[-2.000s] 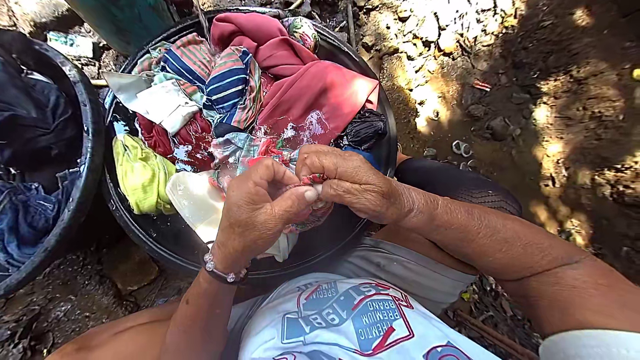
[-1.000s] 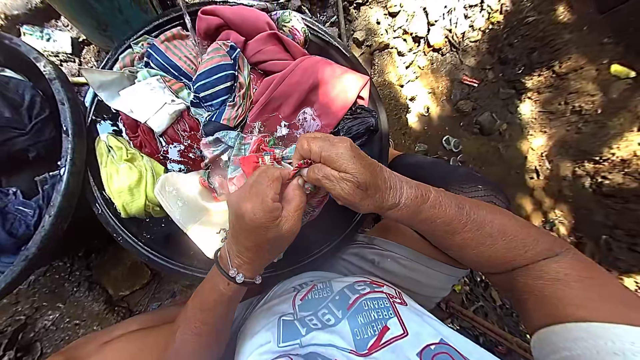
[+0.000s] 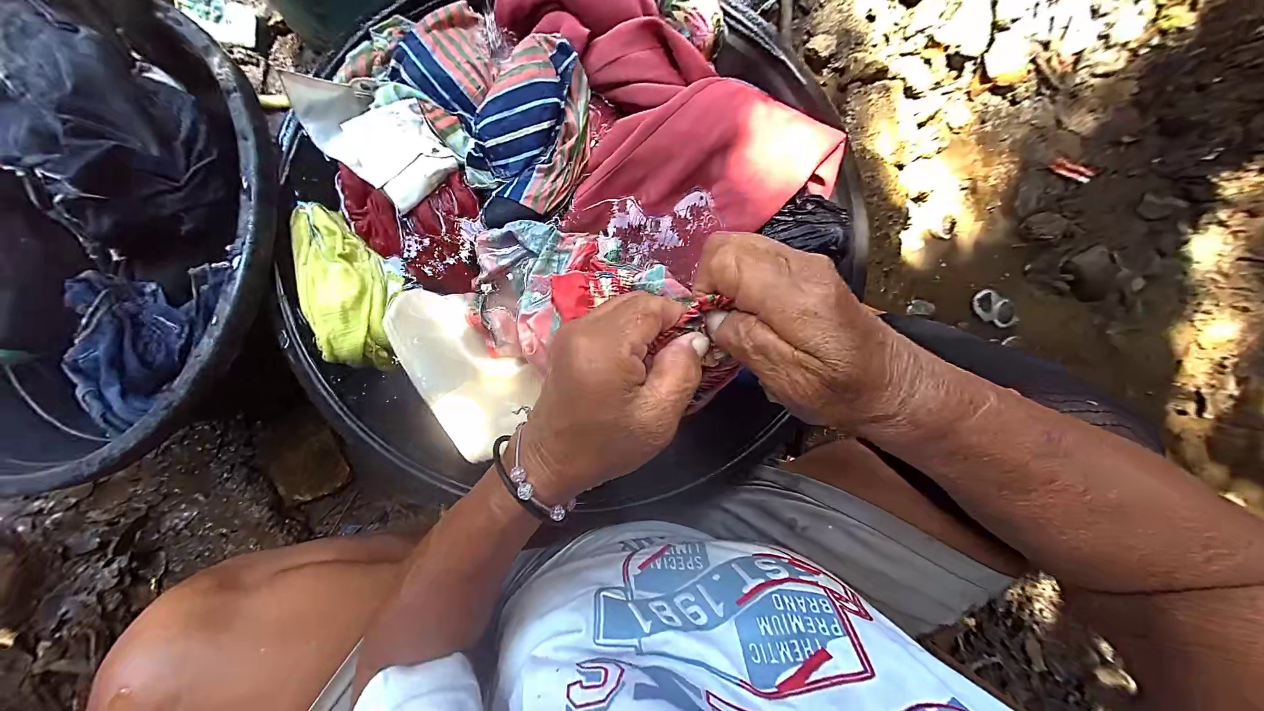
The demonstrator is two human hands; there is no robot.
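Observation:
My left hand (image 3: pixel 612 395) and my right hand (image 3: pixel 800 336) pinch a bunched red patterned cloth (image 3: pixel 592 286) between thumbs and fingers, close together over the near side of a black tub (image 3: pixel 341 420). Beyond the hands, a large dusty-red cloth (image 3: pixel 671 138) lies in the tub with soapy foam near it. Left of that are a striped cloth (image 3: pixel 523 118), a white cloth (image 3: pixel 390 148) and a dark red cloth (image 3: pixel 439 227). A yellow-green cloth (image 3: pixel 341 281) rests by the left rim. Beside my left hand lies a pale flat piece (image 3: pixel 459 370), its kind unclear.
A second black tub (image 3: pixel 252 197) with dark garments (image 3: pixel 109 128) and a blue denim-like cloth (image 3: pixel 138 336) stands at the left. Wet, stony ground (image 3: pixel 1086 227) lies at the right, with a small whitish ring-shaped thing (image 3: pixel 993 308) on it. My bent legs flank the tub's near side.
Both hands keep their hold on the red patterned cloth and stay close together. The other cloths in the tub show no plain change.

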